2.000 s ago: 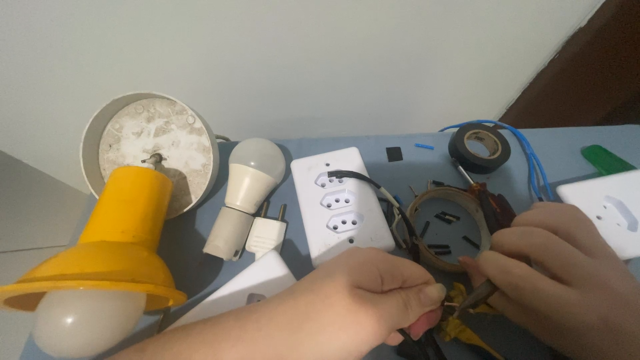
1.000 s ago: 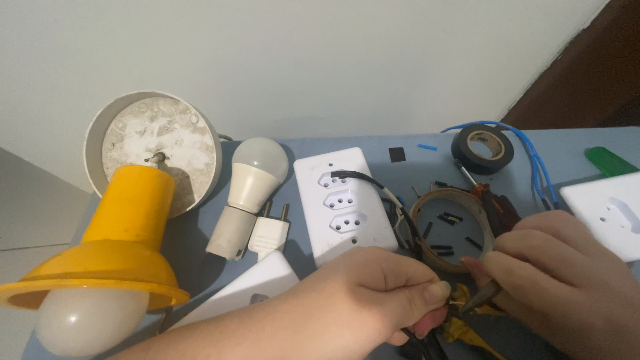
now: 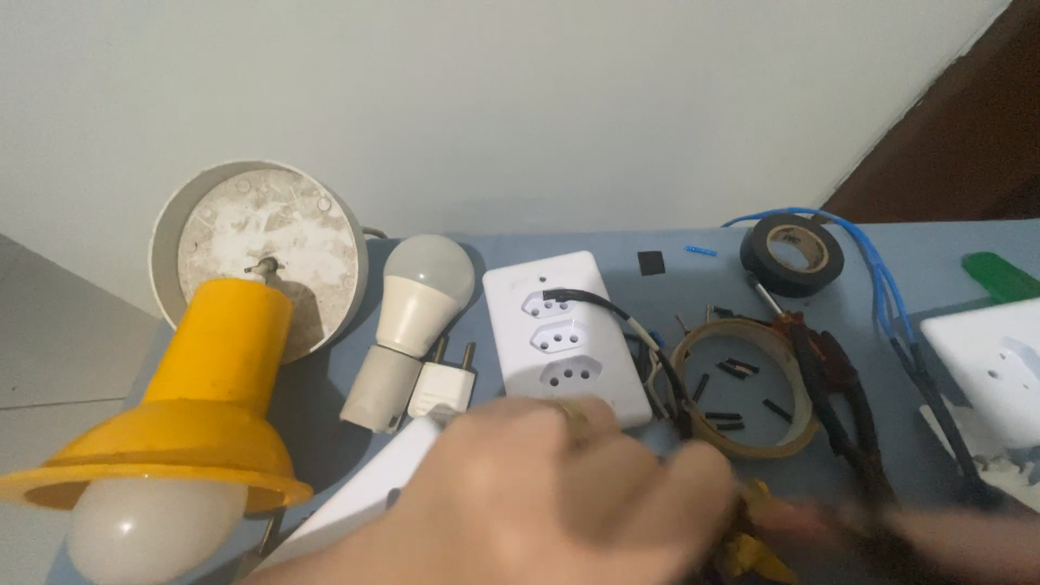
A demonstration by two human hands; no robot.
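Observation:
My left hand (image 3: 561, 487) is a blurred, curled fist at the bottom centre, over the lower end of a white triple-outlet plate (image 3: 516, 325); whatever its fingers hold is hidden. A black cable (image 3: 617, 309) lies across that plate and runs down beside the hand. My right hand (image 3: 918, 532) is at the lower right edge, strongly blurred and mostly out of view, so its grip cannot be made out. Between the hands lies something yellow (image 3: 751, 552). Dark-handled pliers (image 3: 841, 398) rest just above the right hand, beside a roll of tan tape (image 3: 804, 435) with short black pieces inside its ring.
At left stand a yellow lamp shade (image 3: 215, 349) with a bulb and a round base (image 3: 244, 211). Near them lie an LED bulb (image 3: 418, 301) in a socket and a white plug (image 3: 443, 390). Black tape (image 3: 760, 252), blue wires (image 3: 881, 276) and another outlet plate (image 3: 975, 341) lie right.
The left hand has turned from a fingertip pinch into a curled fist. The right hand has moved down and out toward the lower right, uncovering the pliers.

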